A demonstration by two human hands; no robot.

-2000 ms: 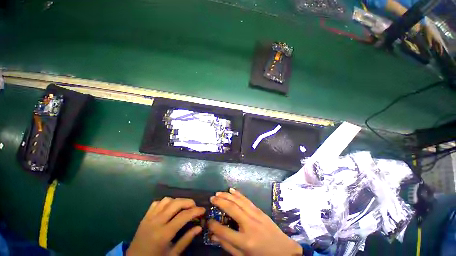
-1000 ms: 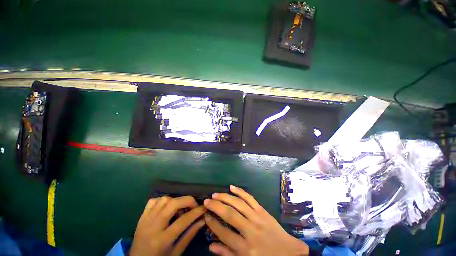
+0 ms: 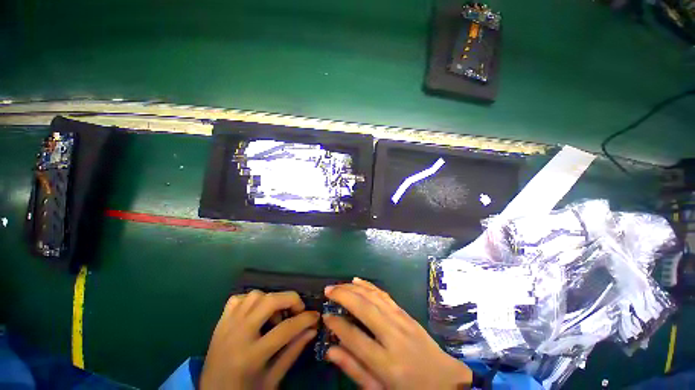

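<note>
A phone housing (image 3: 323, 346) lies on a black foam fixture (image 3: 263, 280) at the bottom centre, mostly hidden under both hands. Small blue and metallic board parts show between the fingers. My left hand (image 3: 263, 335) rests over its left side, thumb and fingertips together at the housing's middle. My right hand (image 3: 385, 335) covers the right side, its fingertips on the board. Both hands are bare with blue sleeves. Whether a small part is pinched in the fingertips cannot be seen.
A left parts tray (image 3: 209, 179) holds white strips; the adjoining liner tray (image 3: 457, 222) holds a bent white strip and a scrap. Crumpled plastic bags (image 3: 564, 282) and a long white card (image 3: 554, 179) lie right. Other phones lie far left (image 3: 52, 198) and at the back (image 3: 472, 53).
The view has shifted, and the phone at the back appears further right and higher than two seconds ago. My fingers have moved slightly over the housing, showing more of the blue board than one second ago.
</note>
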